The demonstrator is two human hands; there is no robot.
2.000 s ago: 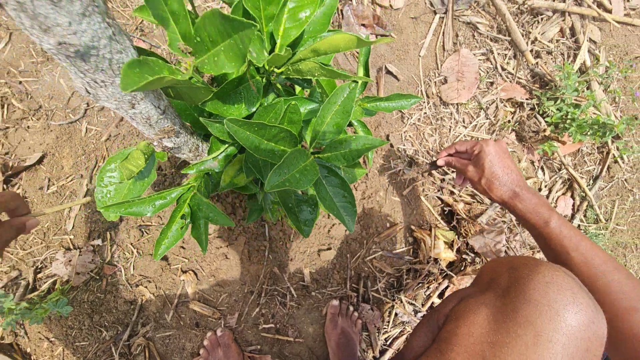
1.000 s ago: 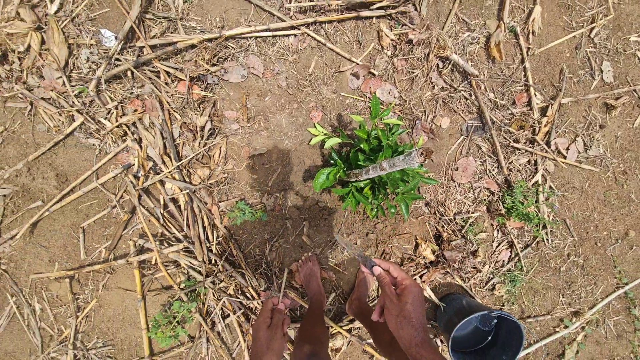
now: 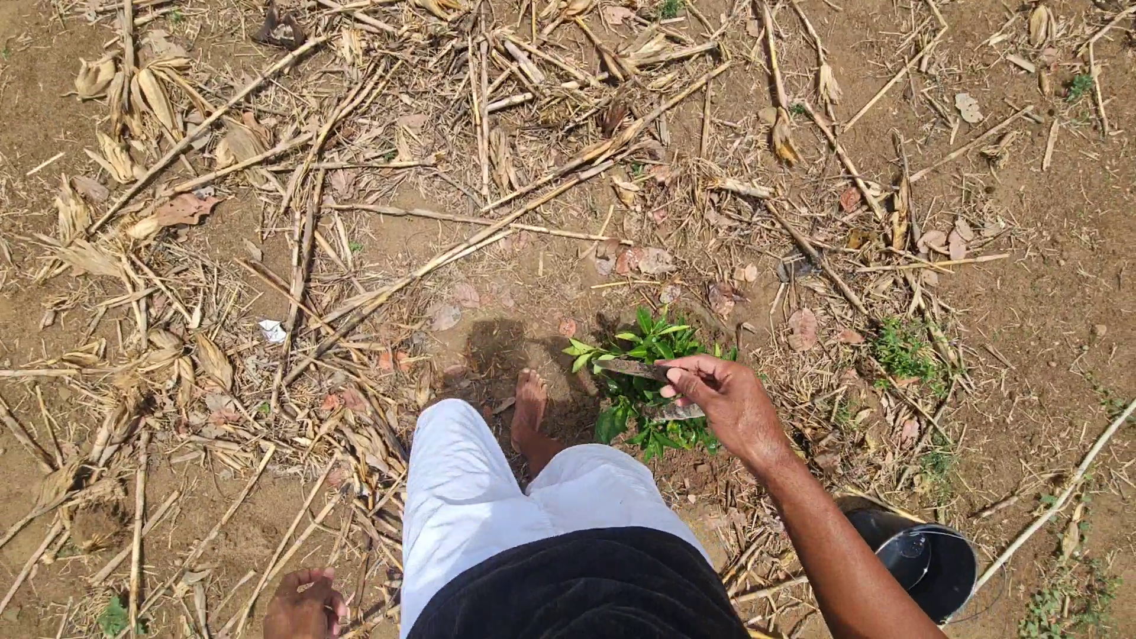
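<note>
My right hand (image 3: pixel 723 404) is closed on a knife (image 3: pixel 632 368), whose dull, dirty blade points left over the leafy green plant (image 3: pixel 661 435). A piece of pale grey trunk (image 3: pixel 674 412) shows among the leaves below the blade. My left hand (image 3: pixel 304 605) hangs low at the bottom left with its fingers curled; whether it holds anything cannot be made out. One bare foot (image 3: pixel 530 408) is on the soil just left of the plant.
A black bucket (image 3: pixel 927 564) lies tilted at the lower right, beside a long pale stick (image 3: pixel 1056 506). Dry stalks (image 3: pixel 497 232) and husks litter the ground ahead and at the left. Small green weeds (image 3: pixel 905 349) grow right of the plant.
The view has moved back and up from the plant since the first frame. The left hand has moved away to the left from beside the right; the knife is now above the leaves.
</note>
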